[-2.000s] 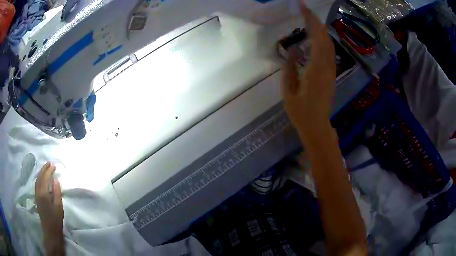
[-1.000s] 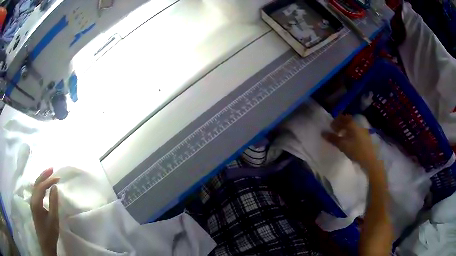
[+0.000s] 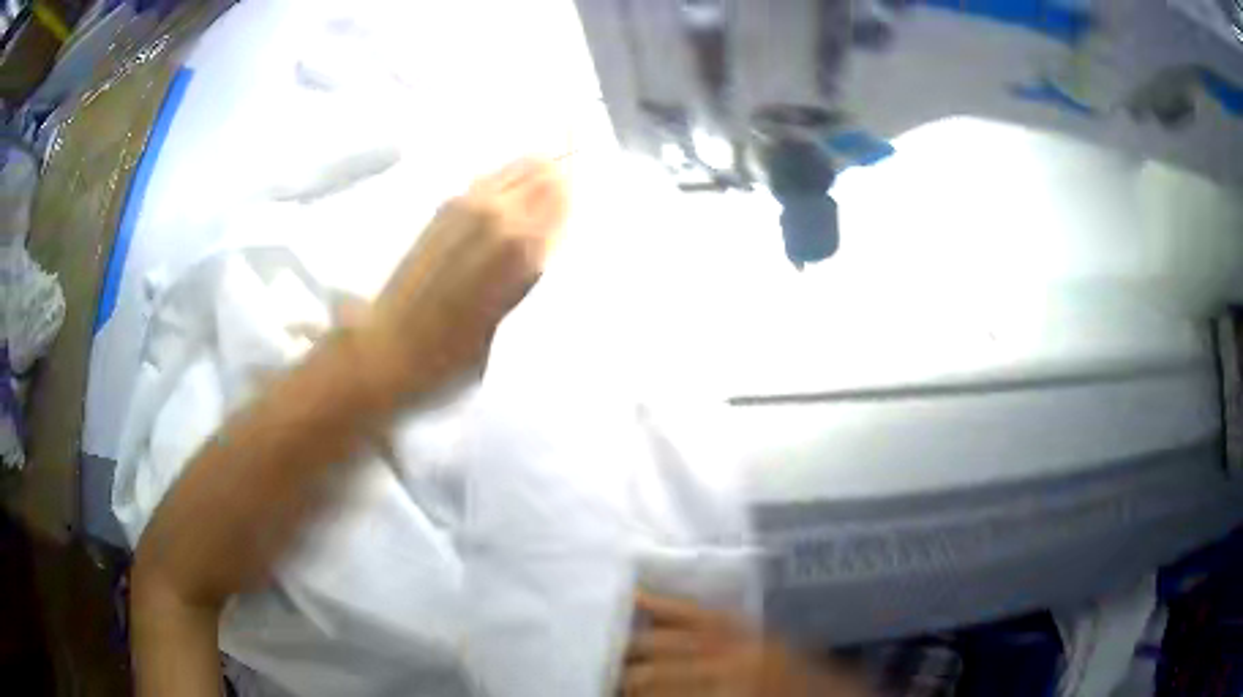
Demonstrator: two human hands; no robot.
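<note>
A white garment [image 3: 545,545] lies heaped over the left of the table and reaches towards the sewing machine's presser foot [image 3: 709,177]. My left hand [image 3: 477,259] is on the garment, left of the presser foot. Its fingertips are close together, but strong glare hides whether they pinch the cloth. My right hand [image 3: 709,654] is at the bottom edge, blurred and partly cut off, with its fingers closed on the lower part of the garment. The sewing machine head [image 3: 954,68] is at the top right.
A ruler tape [image 3: 927,545] runs along the grey front edge of the table, right of the garment. The table's blue rim [image 3: 141,204] is at the left, with a brown surface and white cloth beyond. Dark and white cloth shows below the front edge at the lower right.
The view has swung left to the machine head. My left hand has moved up near the presser foot. My right hand has left the cloth by the blue basket and is on the garment.
</note>
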